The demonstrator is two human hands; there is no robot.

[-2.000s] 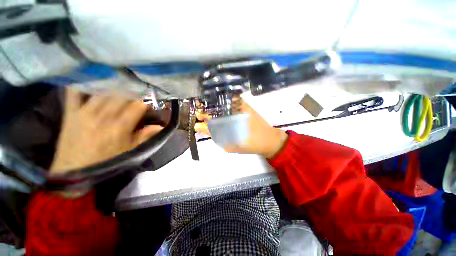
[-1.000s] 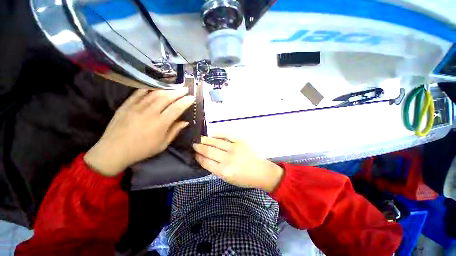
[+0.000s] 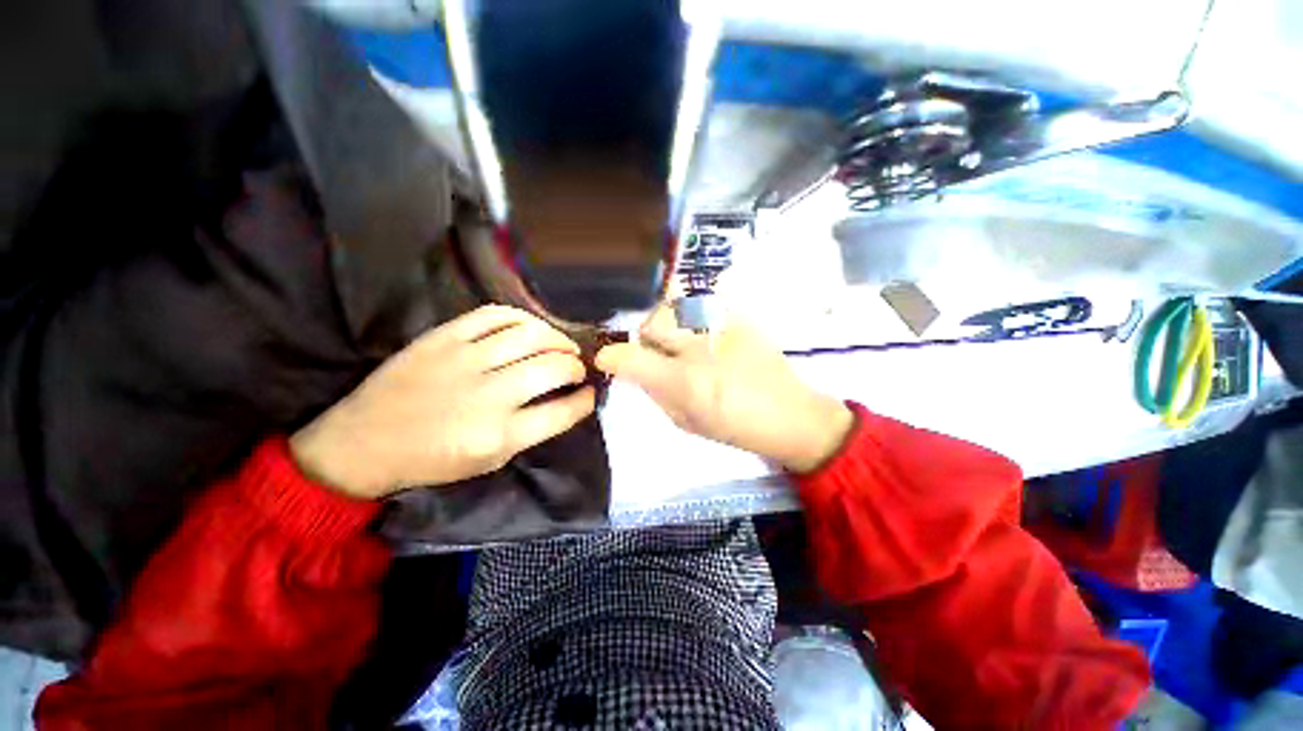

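A dark brown garment [image 3: 186,343] lies heaped at the left and runs under my left hand towards the needle area. My left hand [image 3: 457,400] lies on the cloth with its fingers pointing to the needle area. My right hand [image 3: 722,383] is beside it, its thumb and fingers meeting at the cloth edge close to the left fingertips. Both seem to pinch the edge there. The white sewing machine head [image 3: 800,43] with its shiny faceplate hides the needle and presser foot. The zipper cannot be made out.
On the white table [image 3: 915,414] at the right lie a brown tab [image 3: 909,306], black snips [image 3: 1032,317] and scissors with green and yellow handles [image 3: 1175,364]. A thin dark strip crosses the table. Round thread tension parts [image 3: 903,150] sit on the head. Red and blue items are below right.
Since one second ago, my right hand has moved up from the lower cloth edge to the needle area. My left hand has shifted slightly down and right. The camera view has moved, so the machine head covers the needle.
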